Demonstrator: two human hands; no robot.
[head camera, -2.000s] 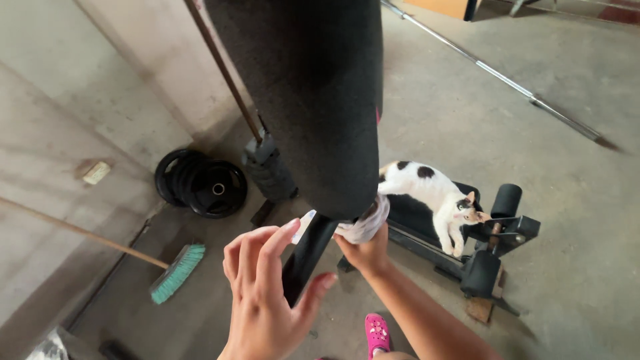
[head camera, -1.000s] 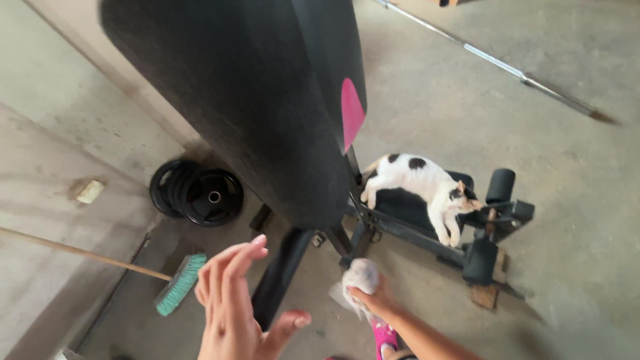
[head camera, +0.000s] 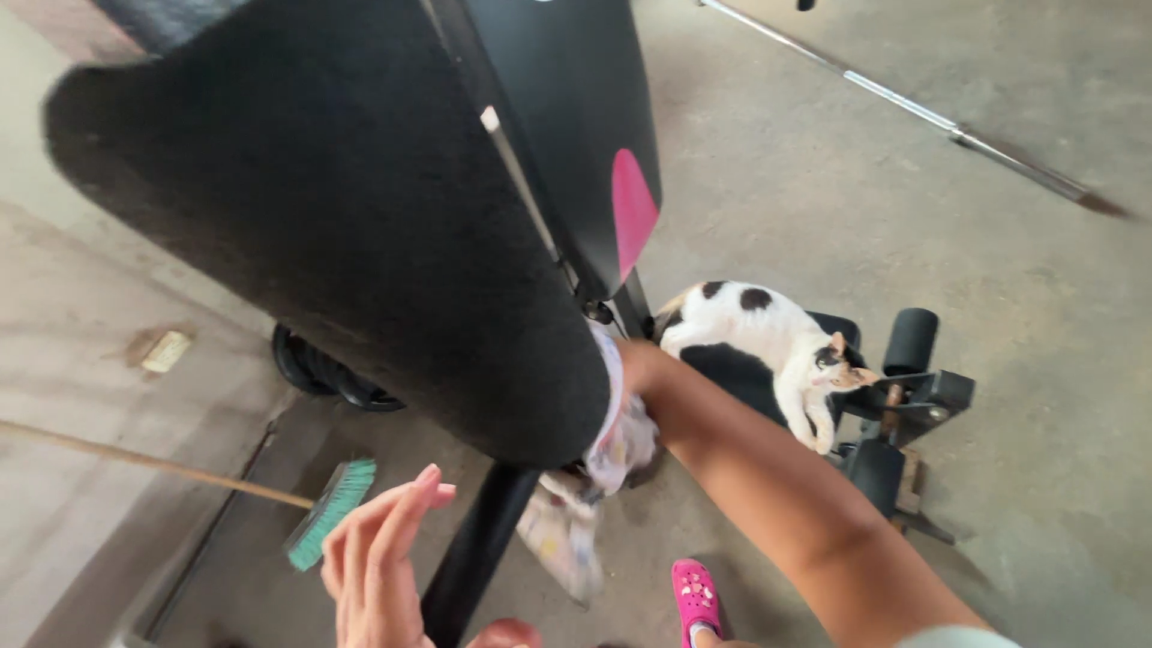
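A large black padded part of an exercise machine (head camera: 360, 234) fills the upper left and centre. At its lower right edge, my right hand (head camera: 637, 369) holds a pale patterned cloth (head camera: 621, 445) against it; the fingers are mostly hidden behind the pad and cloth. A loose end of the cloth hangs below, blurred. My left hand (head camera: 387, 558) is raised at the lower left, fingers apart and holding nothing, beside a black tube (head camera: 481, 549) under the pad.
A white cat with dark patches (head camera: 756, 333) lies on a black bench with foam rollers (head camera: 911, 342). A metal bar (head camera: 900, 106) lies on the floor at the upper right. At left are a broom with green bristles (head camera: 333, 513) and weight plates (head camera: 333, 373). A pink clog (head camera: 696, 594) shows below.
My right hand has moved from below the pad, with the cloth bunched in it, up to the pad's lower right edge. The view has shifted, and the pad now covers part of the weight plates.
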